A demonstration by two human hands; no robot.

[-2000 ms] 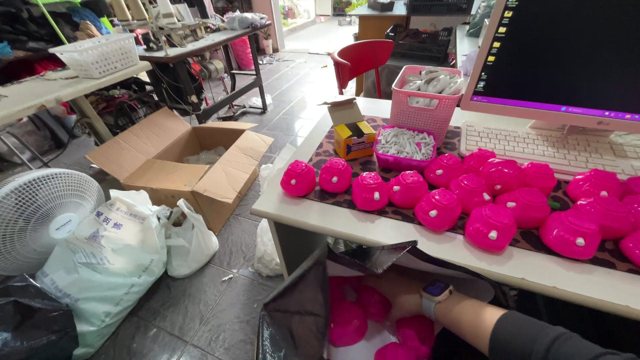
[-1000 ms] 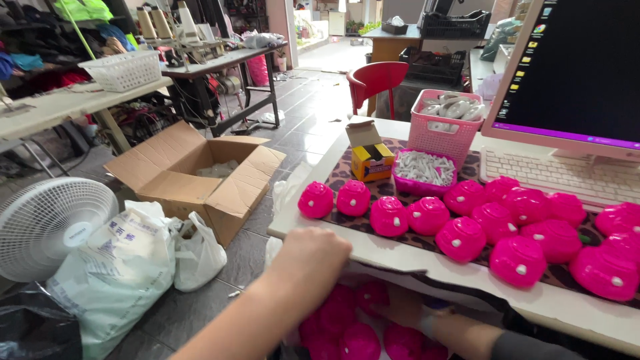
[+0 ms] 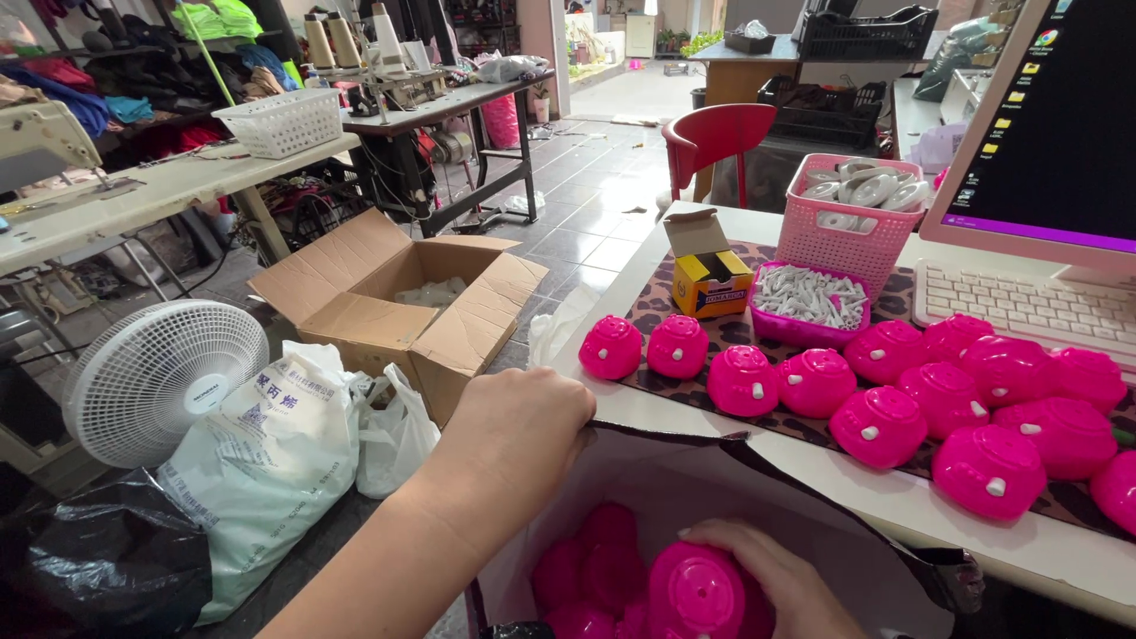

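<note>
My left hand (image 3: 528, 426) is closed on the rim of a large bag (image 3: 799, 497), dark outside and pale inside, that stands against the desk's front edge. Inside the bag, my right hand (image 3: 772, 568) has its fingers around a pink plastic pot-shaped piece (image 3: 697, 590) with small holes in its top. Several more pink pieces (image 3: 586, 568) lie deeper in the bag. On the desk, pink pieces with small white nozzles (image 3: 879, 426) stand in rows on a leopard-print mat (image 3: 643, 306). Behind them are a pink tub of small white parts (image 3: 809, 297) and a small yellow box (image 3: 710, 275).
A pink basket of white discs (image 3: 848, 217), a keyboard (image 3: 1021, 302) and a monitor (image 3: 1038, 133) are on the desk. Left are an open cardboard box (image 3: 408, 306), a white fan (image 3: 169, 382) and plastic bags (image 3: 266, 461). A red chair (image 3: 719, 146) stands behind the desk.
My left hand, not seen in the oldest frame, is on the bag's edge. The bag's mouth stands wider than one second ago, and a pink piece shows in my right hand.
</note>
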